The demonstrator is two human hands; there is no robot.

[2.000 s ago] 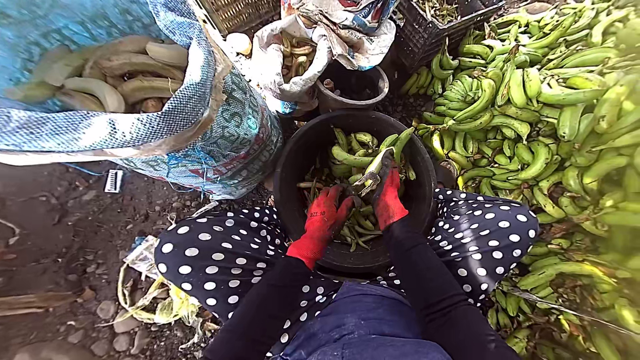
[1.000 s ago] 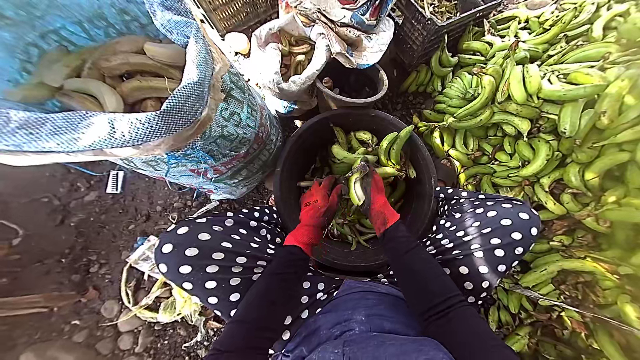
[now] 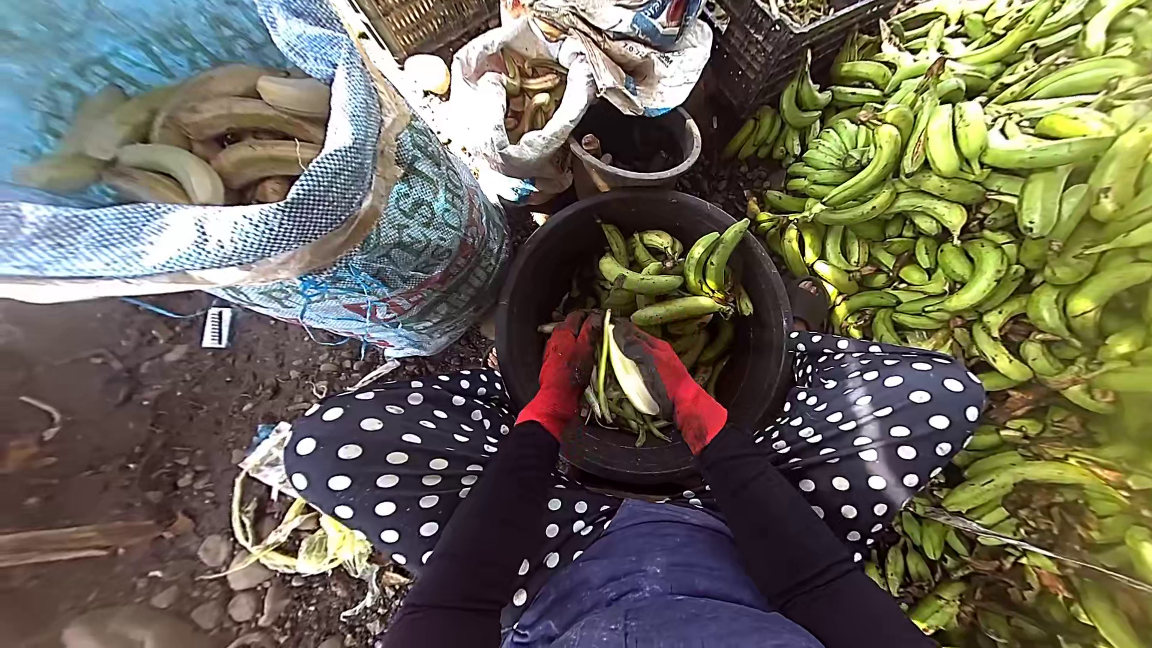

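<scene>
Both my hands wear red gloves with dark, dirty fingers, over a black tub (image 3: 531, 297) between my knees. My right hand (image 3: 670, 382) holds a partly peeled green banana (image 3: 633, 376), its pale flesh bared. My left hand (image 3: 567, 364) is at the banana's left side, its fingers closed on a strip of green peel (image 3: 603, 369). Whether it holds a tool is hidden. Unpeeled green bananas (image 3: 675, 310) lie in the tub just beyond my hands, and loose peel strips (image 3: 630, 418) lie below them.
A large woven blue sack (image 3: 441, 234) with peeled bananas (image 3: 243, 135) stands at left. Behind the tub are a grey bucket (image 3: 688, 153), a white sack (image 3: 477, 81) and a black plastic crate (image 3: 765, 54). Heaped green bananas (image 3: 972, 207) cover the right side. Stones (image 3: 247, 571) lie lower left.
Two seconds ago my hands were higher and farther right in the tub, around a bunch of green bananas. Now they are lower, and pale flesh shows on the banana in my right hand.
</scene>
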